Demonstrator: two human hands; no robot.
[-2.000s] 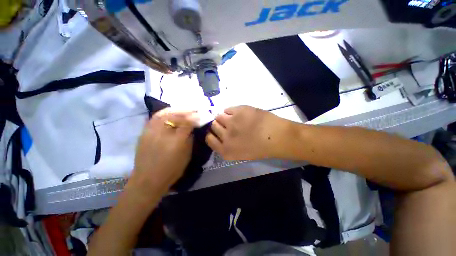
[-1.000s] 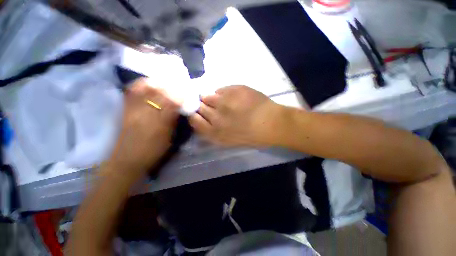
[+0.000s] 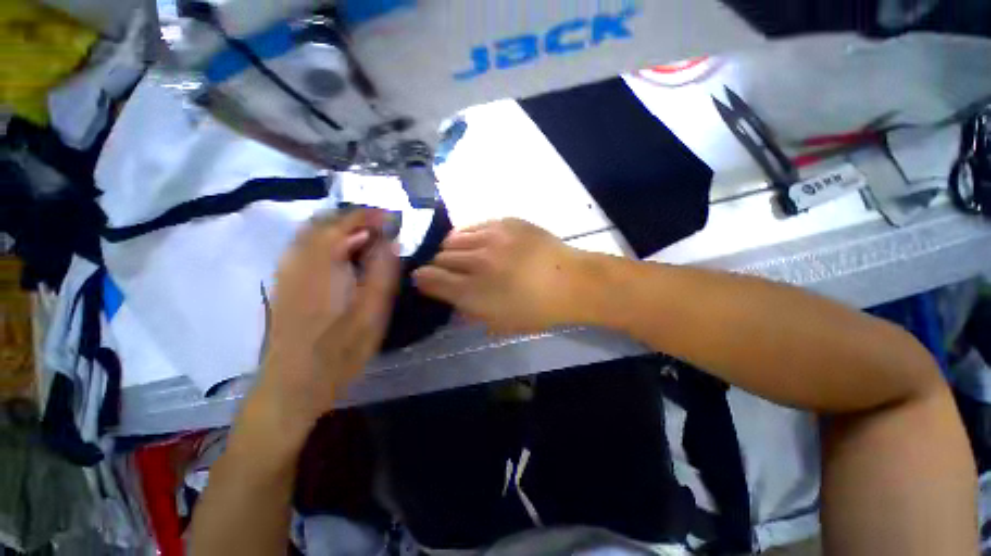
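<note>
The white garment body panel (image 3: 174,277) with a black trim strip (image 3: 234,203) lies left of the needle. A black fabric piece (image 3: 418,315) lies between my hands, its narrow edge curving up near the presser foot (image 3: 418,179). A small white piece (image 3: 411,223) shows beside that edge. My left hand (image 3: 331,288) is on the cloth left of the foot, fingertips bent together near the white piece; its exact hold is hidden. My right hand (image 3: 494,272) pinches the edge of the black fabric piece right of it. The sewing machine (image 3: 543,54) stands above.
A black cut panel (image 3: 630,168) lies right of the needle. Thread snips (image 3: 755,147), a red-handled tool (image 3: 837,141) and black scissors handles (image 3: 970,168) are further right. A ruler tape (image 3: 804,261) runs along the front edge. Cloth hangs at the left (image 3: 82,358).
My left hand has turned and its fingers are raised and bent near the foot. The black piece now curves up between the hands. The camera view has shifted.
</note>
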